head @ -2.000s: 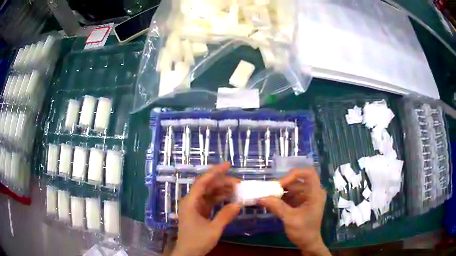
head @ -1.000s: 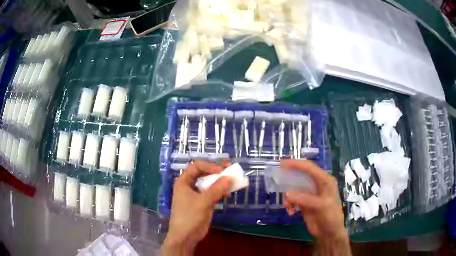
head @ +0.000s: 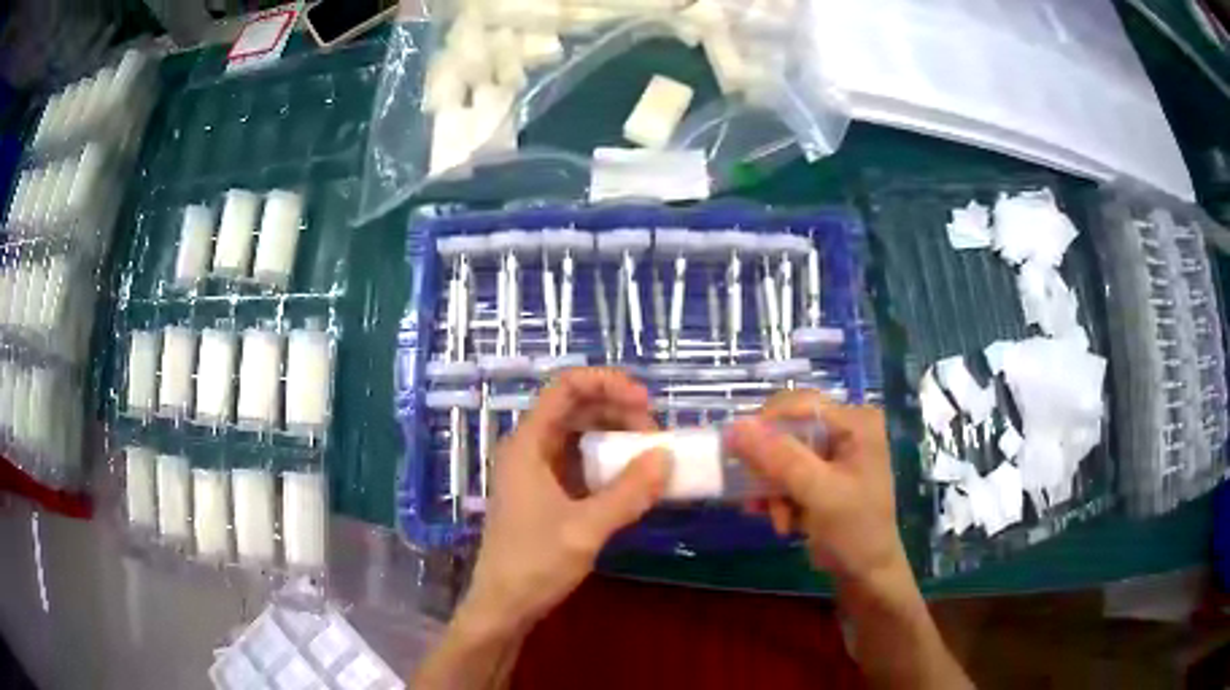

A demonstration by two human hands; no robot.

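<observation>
My left hand (head: 573, 472) holds a white block (head: 675, 462) between thumb and fingers. My right hand (head: 803, 465) holds a clear plastic case (head: 758, 475) around or against the block's right end; how far the block sits inside cannot be told. Both hands are over the front of the blue tray (head: 416, 310). The tray holds slender silver rods (head: 627, 303) in two rows, with pale end pieces. The hands hide part of the front row.
Finished packs (head: 216, 378) stand in a clear tray at left, with more packs further left. A bag of cream foam (head: 472, 81) and a white card (head: 650, 174) lie behind. White slips (head: 1045, 431) lie on the right tray; a rod-filled tray (head: 1167, 351) is beyond.
My hands have come together: the clear case in my right hand, held apart a second ago, now meets the white block in my left hand. The view has shifted slightly.
</observation>
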